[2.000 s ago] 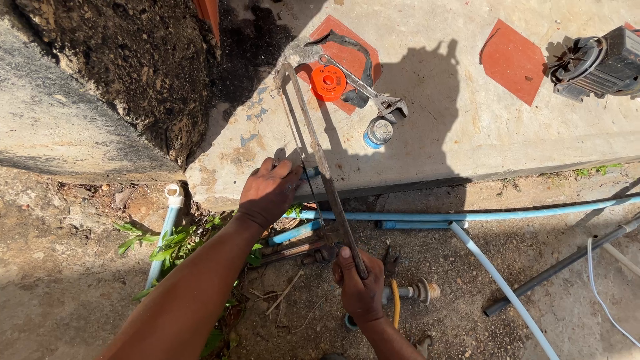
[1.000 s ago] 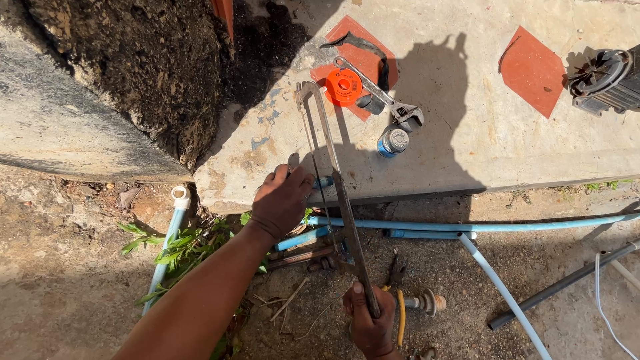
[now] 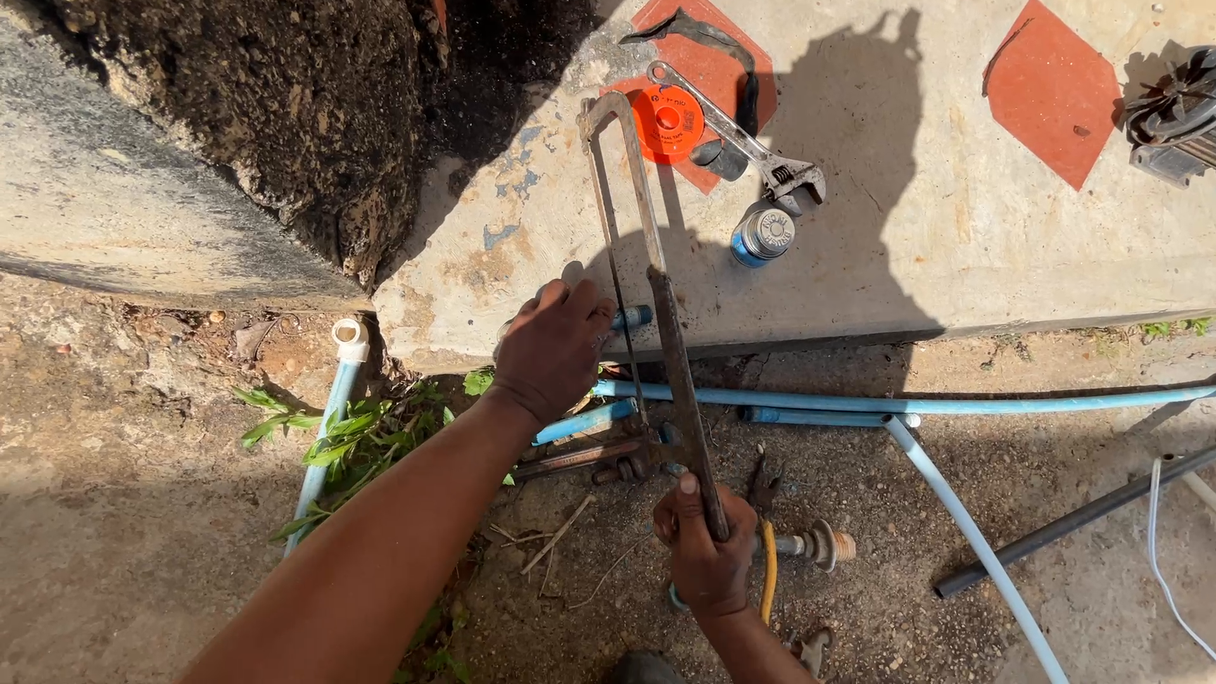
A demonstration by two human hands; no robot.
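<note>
My right hand (image 3: 705, 546) grips the handle end of a rusty hacksaw (image 3: 670, 351), whose frame points up and slightly left. Its thin blade crosses a short blue PVC pipe piece (image 3: 634, 317) at the edge of the concrete ledge. My left hand (image 3: 556, 350) presses that piece onto the ledge just left of the blade; the fingers hide most of it. Beyond the saw lie an orange tape spool (image 3: 668, 123), an adjustable wrench (image 3: 736, 133) and a small blue can with a metal lid (image 3: 763, 237).
Below the ledge (image 3: 1026, 294) run a long blue pipe (image 3: 826, 403) and a slanting blue pipe (image 3: 969, 541). A dark pipe (image 3: 1064, 527) lies at right, a pipe with a white elbow (image 3: 350, 334) at left beside green weeds (image 3: 366, 437). A rusty pipe wrench (image 3: 579, 459) lies under the saw.
The hacksaw has shifted along its length across the pipe piece, with my right hand on its handle. My left hand stays on the piece. The view has moved slightly.
</note>
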